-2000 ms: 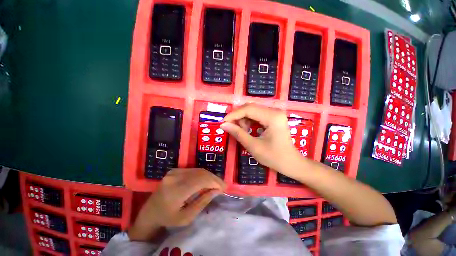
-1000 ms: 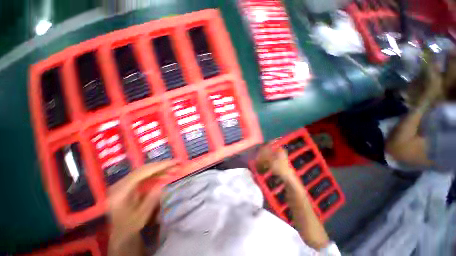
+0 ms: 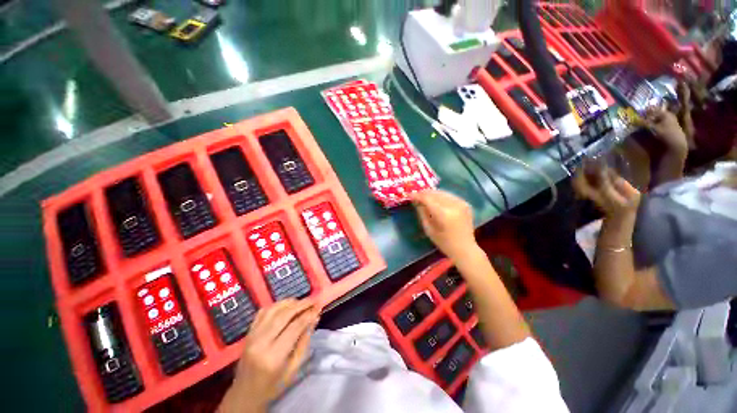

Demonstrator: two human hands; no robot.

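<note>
The red tray (image 3: 220,152) lies on the green bench, with black phones in two rows of pockets. The back-row phones have plain dark screens. In the front row the leftmost phone (image 3: 113,356) has a bare, shiny screen; the others carry red screen films (image 3: 162,305). A stack of red-and-white film sheets (image 3: 383,145) lies right of the tray. My right hand (image 3: 449,226) has its fingertips at the stack's near end; whether they pinch a sheet is unclear. My left hand (image 3: 276,348) is at the tray's front edge, fingers close together; I cannot tell if it holds anything.
A lower red tray (image 3: 430,327) of dark-screened phones is below the bench edge. At the right are a pale machine (image 3: 444,55), a white smartphone (image 3: 485,113), a cable, a black hose, more trays (image 3: 517,101) and a neighbouring person's arms (image 3: 618,250). Loose parts lie at the back left.
The view has swung right and the tray appears further left. My right hand has left the front-row phone, passed over the lower tray and reached the film stack. My left hand stays near the tray's front edge.
</note>
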